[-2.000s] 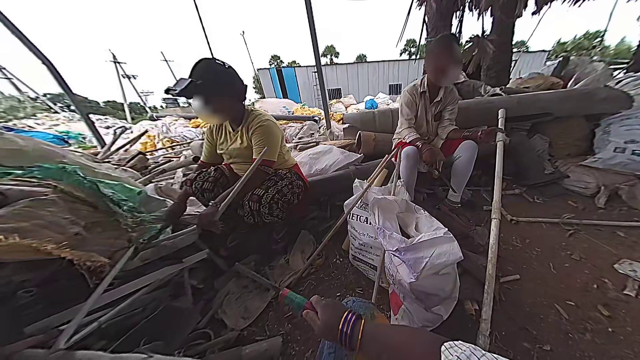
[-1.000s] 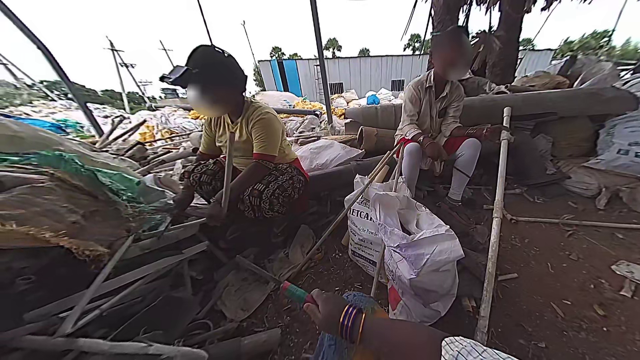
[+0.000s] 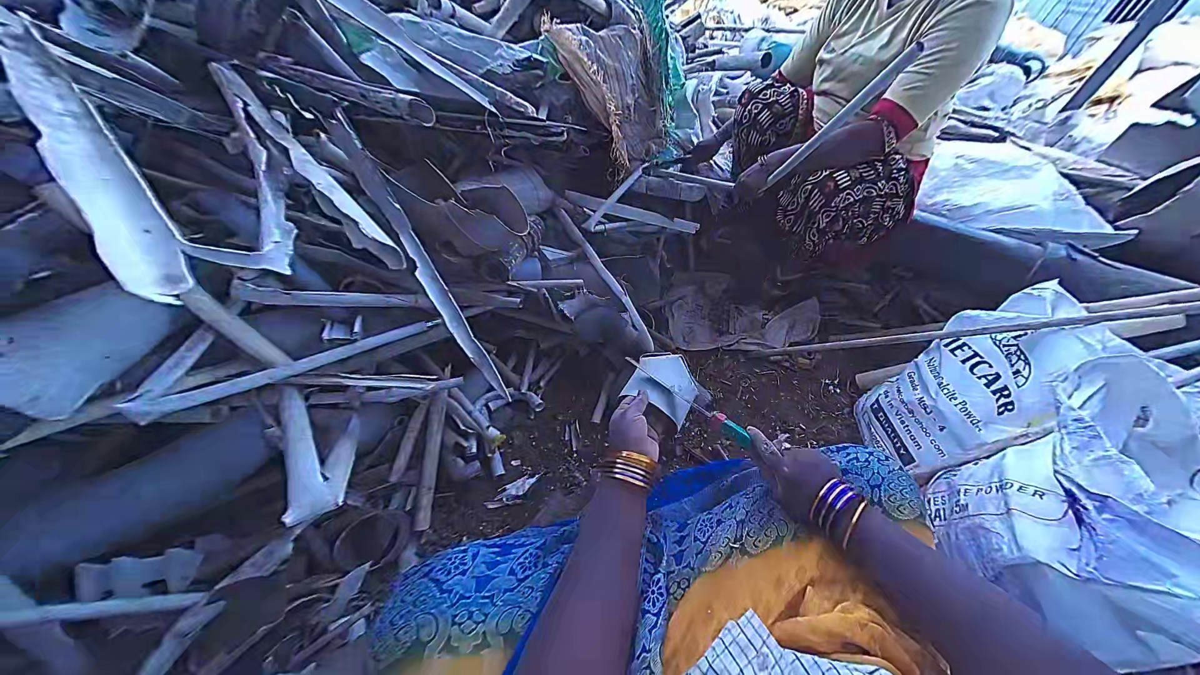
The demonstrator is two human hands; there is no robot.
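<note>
Low at the centre of the head view, my left hand [image 3: 635,428], with bangles at the wrist, grips the lower edge of a broken, pale, curved plastic piece [image 3: 662,386]. To its right, my right hand [image 3: 786,476] is closed around the green-and-red handle of a thin-bladed tool [image 3: 732,430]. The tool's narrow metal blade points up and left across the face of the pale piece. Its exact kind cannot be told. Both hands are above the blue patterned cloth [image 3: 698,497] over my lap.
Broken pipes and plastic strips [image 3: 441,281] pile up on the left. A person [image 3: 844,141] sits ahead, holding a long strip [image 3: 844,117]. A white woven sack [image 3: 984,394] bearing print stands at right, with long poles [image 3: 1012,328] beside and across it.
The view has swung down and left. My left hand and the pale piece have come into view. My right hand still holds the green-and-red handle.
</note>
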